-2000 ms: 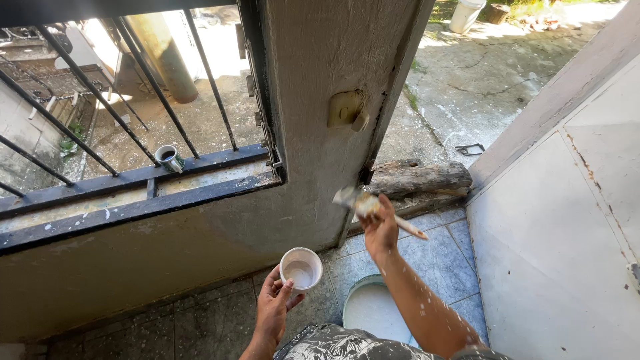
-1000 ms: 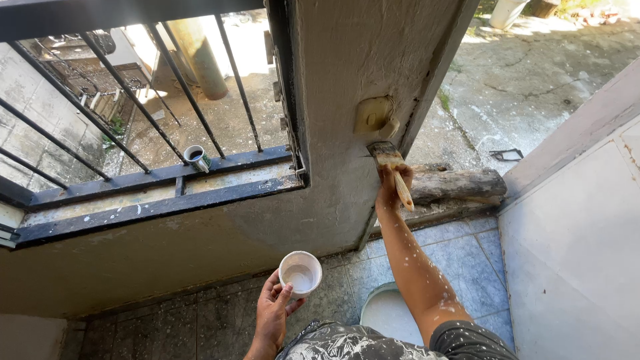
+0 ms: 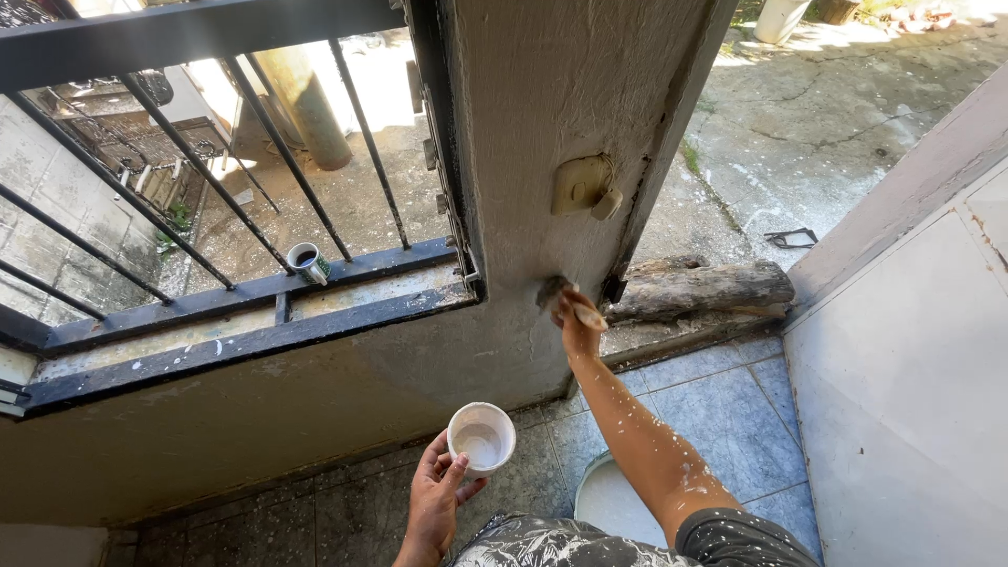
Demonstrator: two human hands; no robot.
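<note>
At the lower middle, my left hand [image 3: 439,492] holds a small white plastic tub [image 3: 482,439] with pale liquid in it. My right hand [image 3: 579,321] grips a paintbrush [image 3: 588,313] by its light handle. The dark, blurred bristles are at the lower part of the grey wall [image 3: 543,236], left of the door opening. Above the brush, a cream switch plate [image 3: 579,185] with a plug is fixed to this wall. White paint specks dot my right forearm. Beneath that arm, a round bucket [image 3: 610,504] with whitish contents stands on the floor, partly hidden.
A mug [image 3: 308,263] with dark liquid stands on the sill by the black window bars [image 3: 358,142]. A weathered log [image 3: 701,290] lies across the doorway. At the right is a white door panel [image 3: 906,378]. Blue-grey tiles [image 3: 713,402] cover the floor.
My right hand has brought the brush from in front of the doorway log to the wall, then lower, below the switch plate. My left hand still holds the tub.
</note>
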